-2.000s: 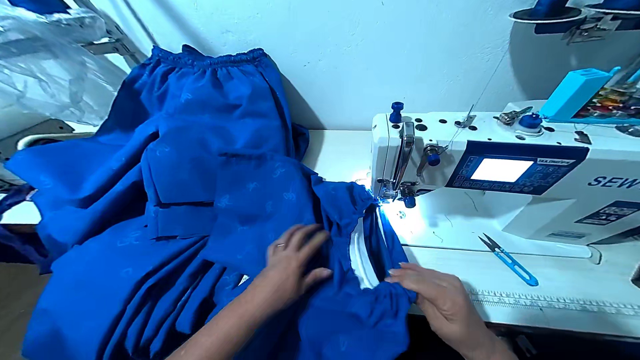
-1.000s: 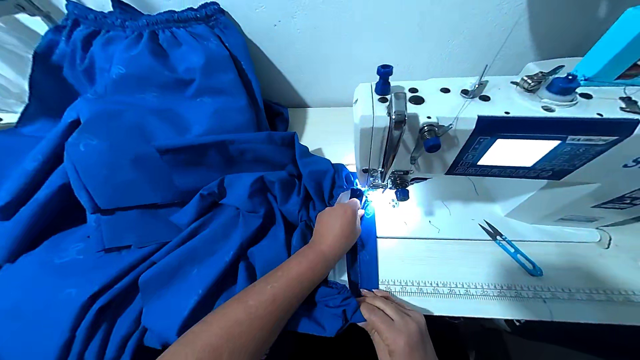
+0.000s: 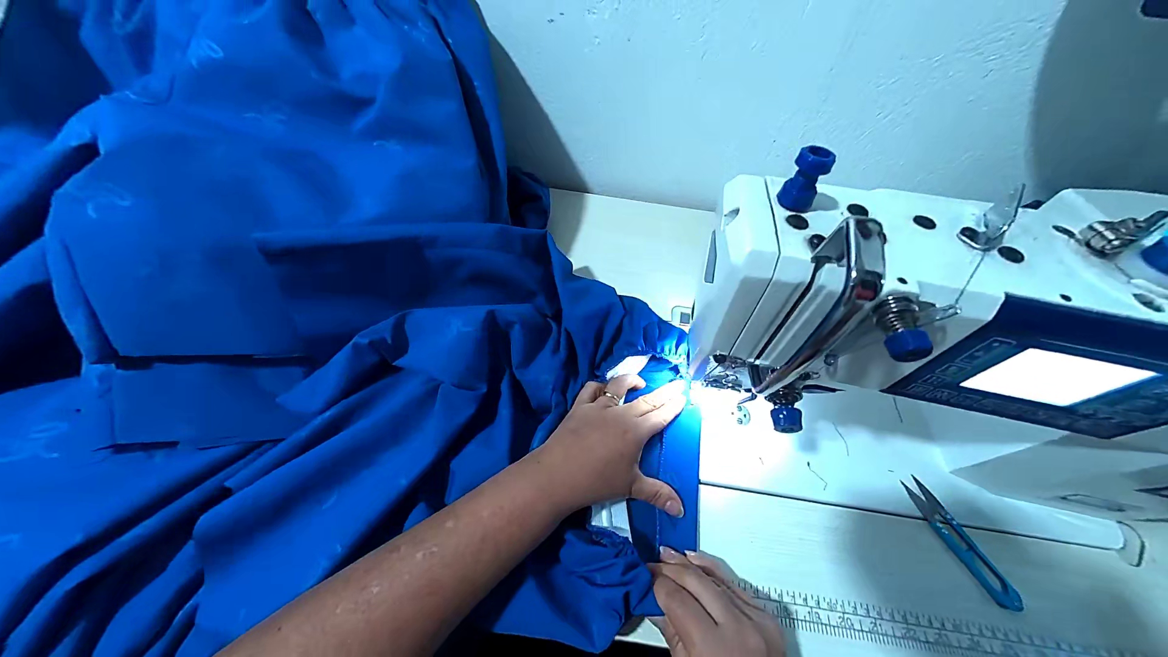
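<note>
A large blue fabric garment [image 3: 274, 292] lies gathered over the left side, its edge running under the lit needle area of a white sewing machine [image 3: 757, 265]. My left hand [image 3: 620, 438], with a ring on one finger, lies spread on a flat blue band [image 3: 677, 474] just in front of the presser foot, fingertips close to it. The band shows a stitched line along its length. At its near end my right hand [image 3: 712, 602] has its fingertips on the band; whether the thumb pinches from below is hidden.
Blue-handled thread snips [image 3: 967, 547] lie on the white table, right of the hands. A measuring tape strip [image 3: 867, 620] runs along the front edge. The machine's lit display panel [image 3: 1049, 379] overhangs the bed, where loose threads lie. A wall stands behind.
The curved opening seen two seconds ago now shows as a straight band beside the needle. My left hand has drawn slightly back from the presser foot and spread out. The view has moved closer.
</note>
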